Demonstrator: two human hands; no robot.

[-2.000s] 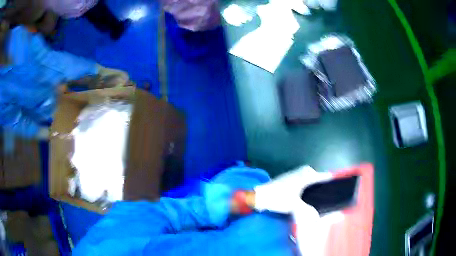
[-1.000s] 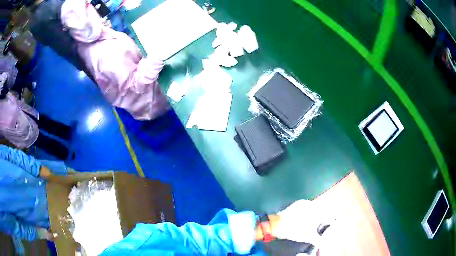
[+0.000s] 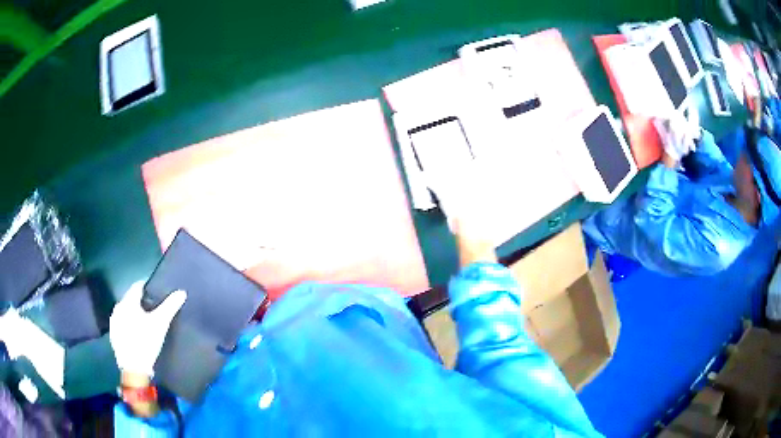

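Observation:
My left hand, in a white glove, grips an open black flip cover by its left side, with the thumb on top. The cover hangs over the near edge of the orange-red mat, in front of my blue smock. My right hand, in a white glove, reaches to the lower edge of a device with a pale screen and dark frame, which lies on white boxes. My right fingers blend into the bright white, so their grip is hidden.
A boxed device lies at the back left. Dark covers and wrapped ones lie at the left. White boxes stand at the right, beside another worker. An open carton is below the bench.
The view has swung right to the mat and boxes. My left hand now holds the open cover near my smock. My right arm has come into view, stretched to the boxes.

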